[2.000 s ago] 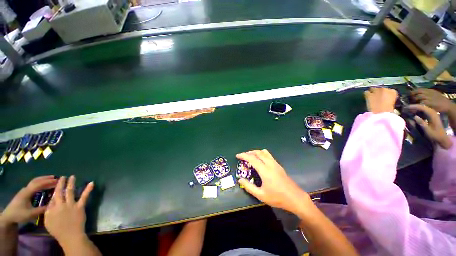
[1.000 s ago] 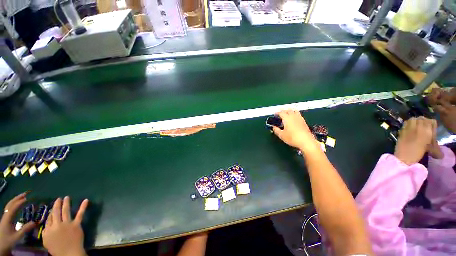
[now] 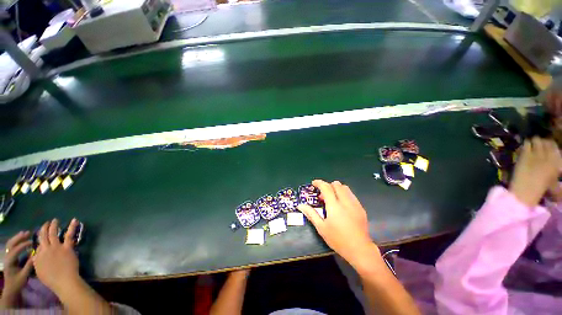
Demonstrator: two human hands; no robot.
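Several smartwatch units (image 3: 268,207) lie side by side in a row on the green bench, with lit displays of small coloured icons. White batteries (image 3: 278,226) with yellow edges lie just below them. My right hand (image 3: 338,212) is at the right end of the row, thumb and index finger around the last smartwatch unit (image 3: 309,194); it partly covers this unit and its battery. My left hand is hidden; only a forearm shows below the bench edge.
Three units (image 3: 390,154) with batteries lie further right. A row of units (image 3: 52,167) lies at the far left. A neighbour's hands (image 3: 55,257) work at lower left; a pink-sleeved arm (image 3: 477,246) reaches in at right. A pale strip (image 3: 308,121) crosses the bench.
My right hand has come back from the upper right with a unit, which now sits at the end of the row. The unit that lay alone near the pale strip is gone from there.
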